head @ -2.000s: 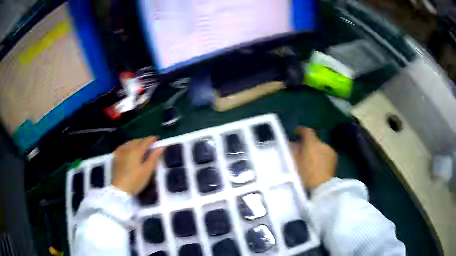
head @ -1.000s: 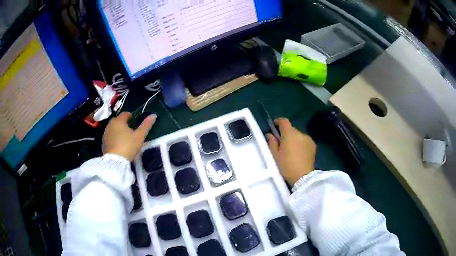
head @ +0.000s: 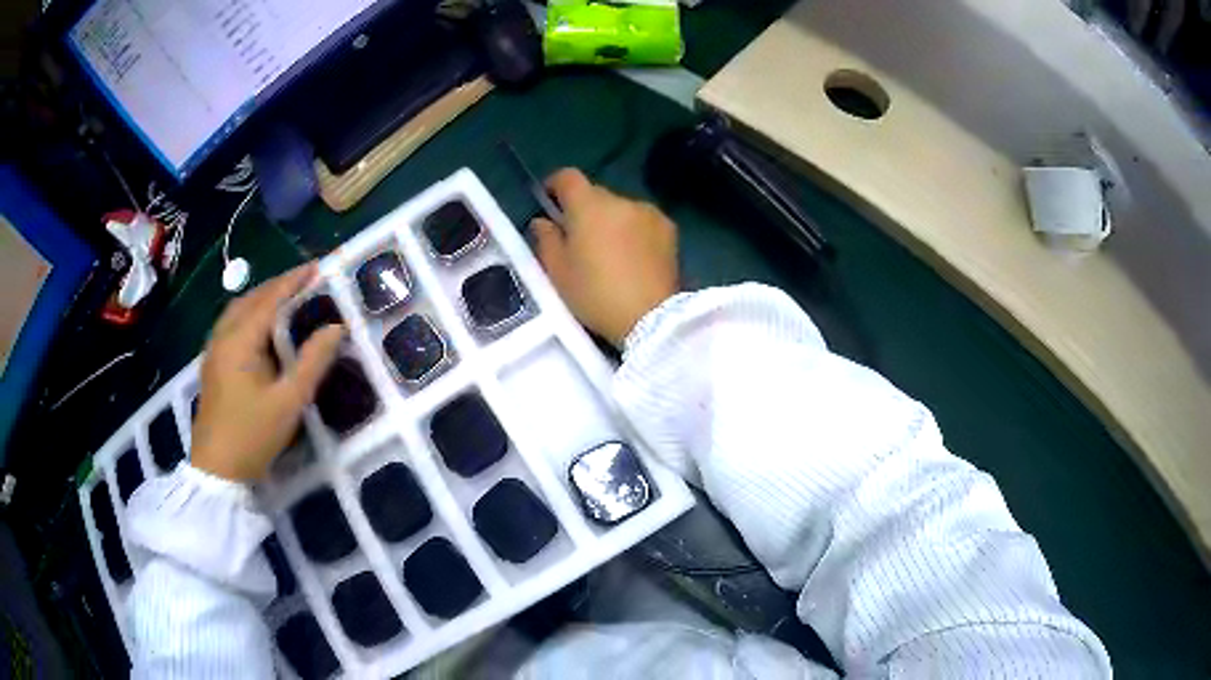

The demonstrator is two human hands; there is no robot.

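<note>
A white tray (head: 547, 399) holds black rounded-square devices in its pockets and lies tilted in front of me. My left hand (head: 246, 379) is over its upper left part. Its fingers and thumb are around a black device (head: 316, 319) in a pocket; whether they grip it is unclear. My right hand (head: 611, 259) is beside the tray's upper right edge, closed on thin metal tweezers (head: 531, 182) that point up and left. A shiny device (head: 611, 481) sits in the lower right pocket. Two devices sit in the upper right pocket.
A white charging puck (head: 235, 275) on its cable lies beyond my left hand. A black scanner (head: 744, 186) lies right of my right hand. A pale curved board (head: 930, 146) with a white block (head: 1066, 202) borders the right. A monitor (head: 213, 67) and green tissue pack (head: 611, 33) stand behind.
The view has turned and shifted right. My left hand has moved from the puck to the tray; the puck now shows uncovered. The upper right pocket has gained a second device. My right hand still holds the tweezers.
</note>
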